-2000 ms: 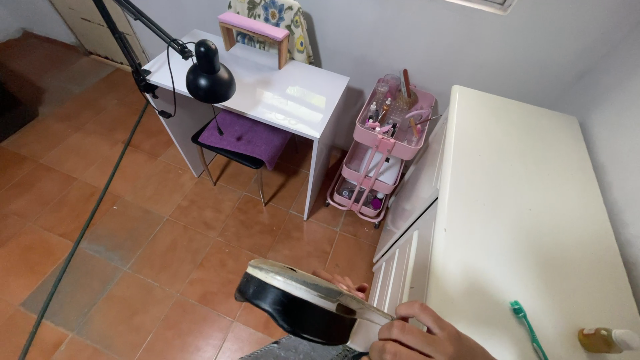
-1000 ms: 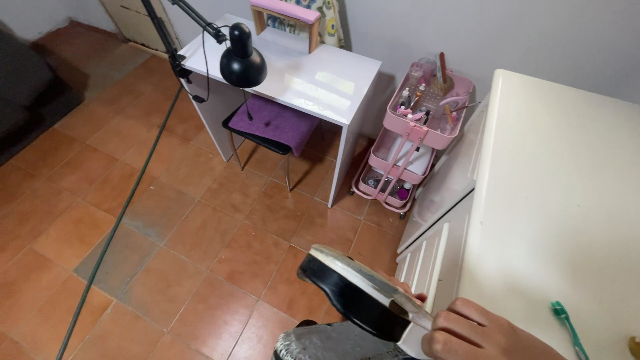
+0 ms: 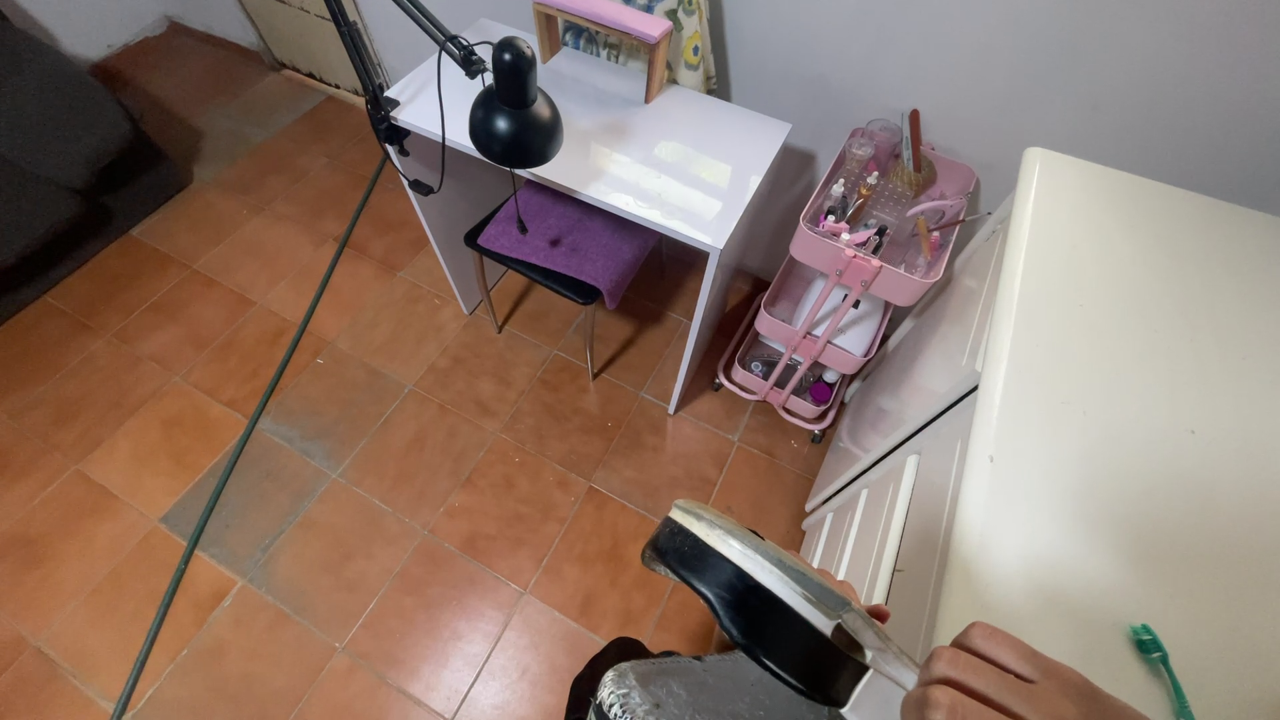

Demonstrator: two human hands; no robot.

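Note:
My right hand point(image 3: 1005, 672), at the lower right, grips the narrow pale end of a long curved object point(image 3: 765, 610). This object has a black body and a worn, metallic-looking edge; its exact kind is unclear. It slants up to the left over the tiled floor. Behind its far side show a few fingers, apparently of my left hand point(image 3: 860, 595); the rest of that hand is hidden, so its hold cannot be told. Below the object is a grey surface with a frayed edge point(image 3: 690, 685), cut off by the frame. A green toothbrush point(image 3: 1160, 660) lies right of my right hand.
A cream cabinet point(image 3: 1130, 390) fills the right side. Beyond stand a pink tiered trolley point(image 3: 905, 280) with bottles and tools, and a white desk point(image 3: 640, 140) with a black lamp point(image 3: 516, 115). A stool with purple cloth point(image 3: 565, 240) is under the desk; a dark green pole or cord point(image 3: 270, 390) slants left.
The view has shifted, showing more of the dark furniture at left. The fingers behind the curved object show less than two seconds ago. My right hand still grips its end.

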